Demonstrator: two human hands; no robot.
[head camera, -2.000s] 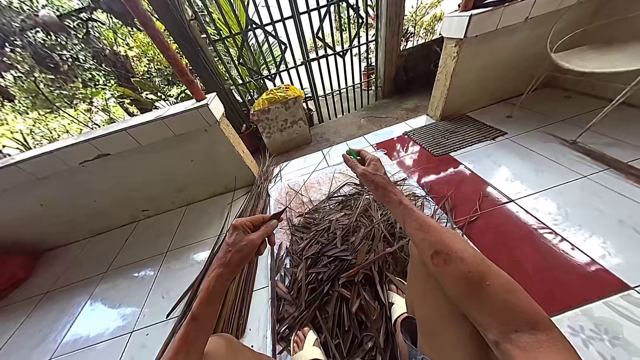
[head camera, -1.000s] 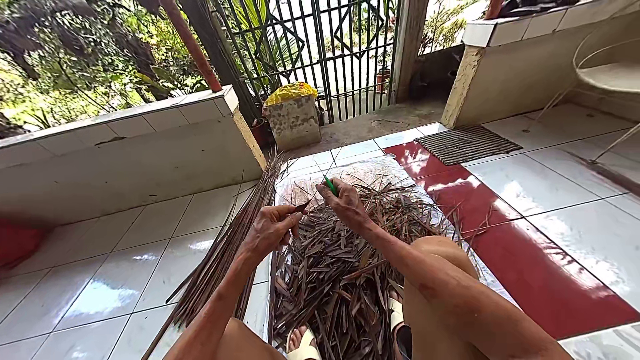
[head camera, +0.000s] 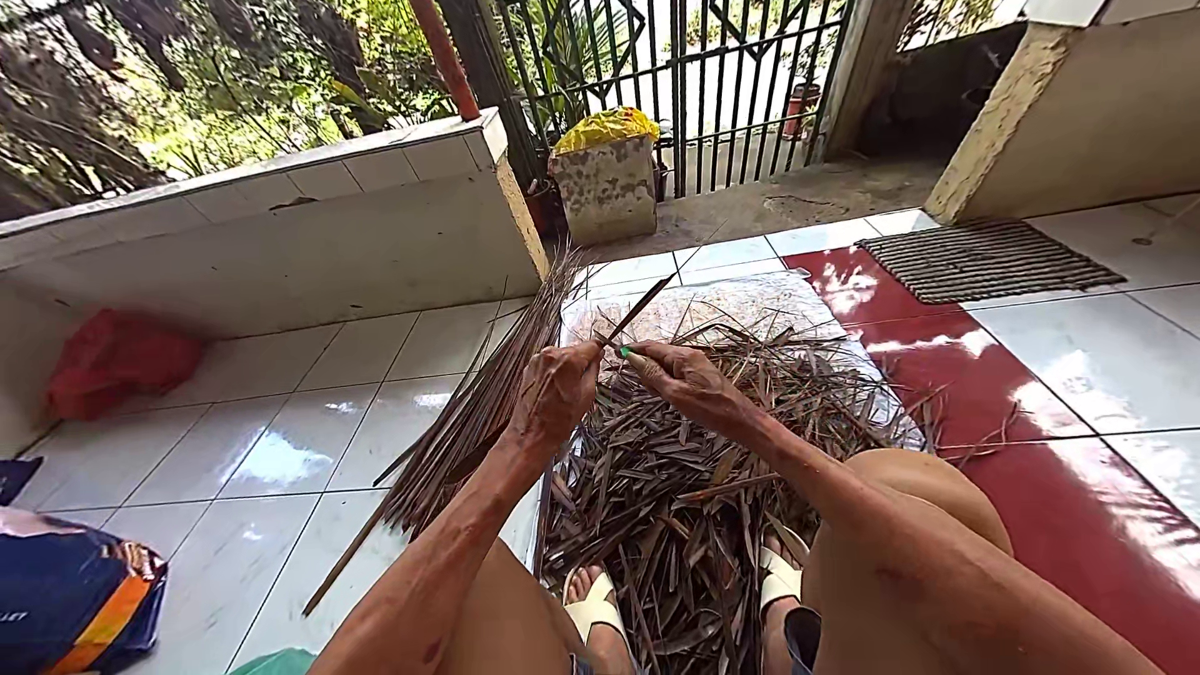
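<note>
My left hand (head camera: 560, 386) grips a dry brown palm leaflet (head camera: 641, 307), whose narrow end points up and away toward the gate. Close against it, my right hand (head camera: 689, 380) is closed on a small green-handled tool (head camera: 625, 352); its blade is not visible. Below both hands, a heap of brown leaf strips (head camera: 675, 506) covers much of a white sheet (head camera: 741, 298) on the floor. Left of the heap lies a bundle of long thin dry palm ribs (head camera: 478, 412), partly behind my left forearm.
My sandalled feet (head camera: 596, 609) flank the heap. A ribbed doormat (head camera: 989, 261) lies at the right, and a red bag (head camera: 117, 364) by the low wall (head camera: 281, 258). A concrete block (head camera: 607, 192) with yellow plastic stands before the metal gate (head camera: 712, 84). A dark blue package (head camera: 70, 591) is at lower left.
My hands have come together, the right one moving in toward the left since the oldest frame. A longer leaflet now sticks up from my left hand.
</note>
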